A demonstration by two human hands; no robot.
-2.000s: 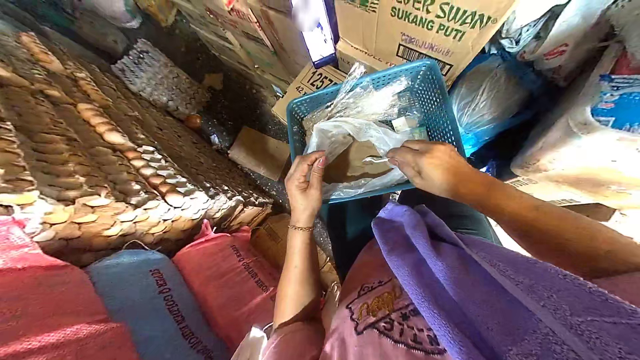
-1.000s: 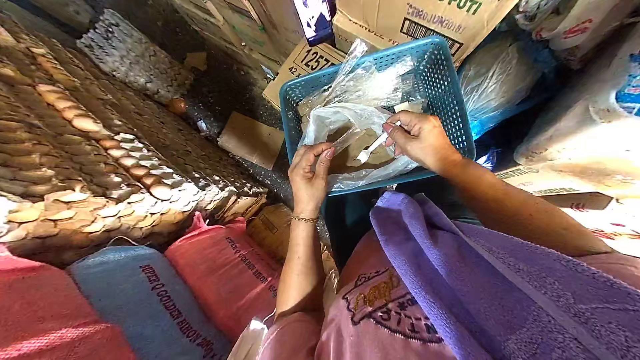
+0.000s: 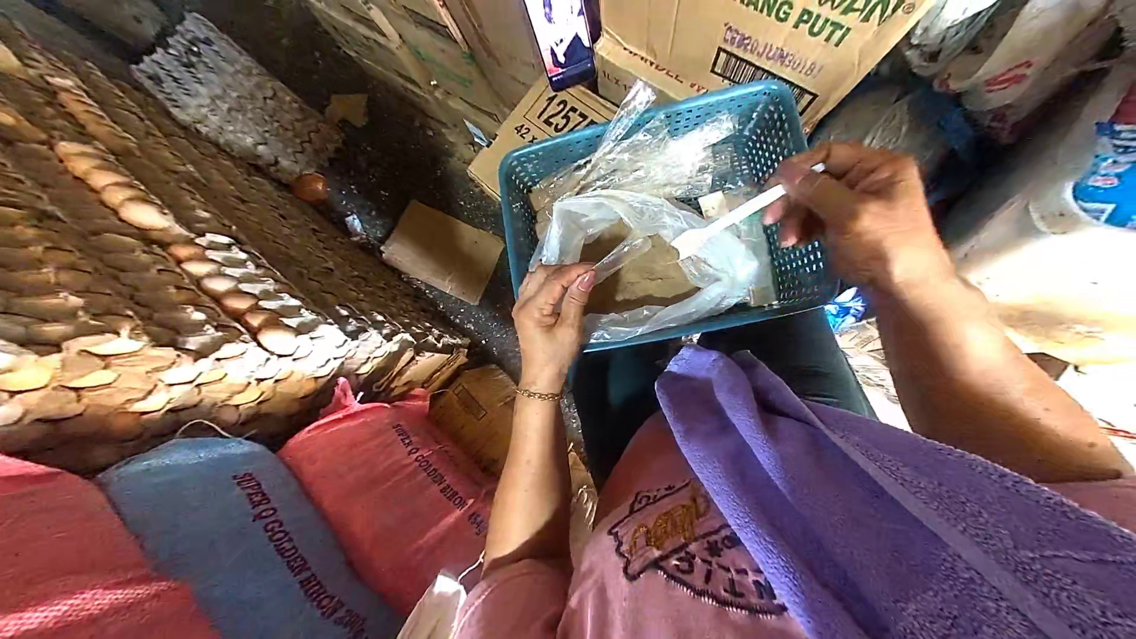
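Note:
My left hand (image 3: pixel 555 311) pinches a small clear plastic bag (image 3: pixel 619 259) between thumb and fingers, over the near left part of a teal plastic basket (image 3: pixel 803 257). My right hand (image 3: pixel 856 204) holds the handle of a white plastic spoon (image 3: pixel 732 219), whose head points left toward the small bag without clearly touching it. Beneath both lies a large clear plastic bag (image 3: pixel 728 266), its mouth spread, with brown powder (image 3: pixel 648 271) inside. Behind it in the basket are crumpled clear plastic wrappers (image 3: pixel 666 160). The basket rests at my lap.
Stacked egg trays (image 3: pixel 133 293) with eggs fill the left. Red (image 3: pixel 390 479) and blue (image 3: pixel 240 524) sacks lie at the lower left. Cardboard boxes (image 3: pixel 737 44) and a lit phone (image 3: pixel 559 40) stand beyond the basket. A purple towel (image 3: pixel 843 497) hangs over my front.
Two seconds ago both hands were at the large bag's edges. The white spoon then showed in my right hand, which has since moved right, away from my left hand.

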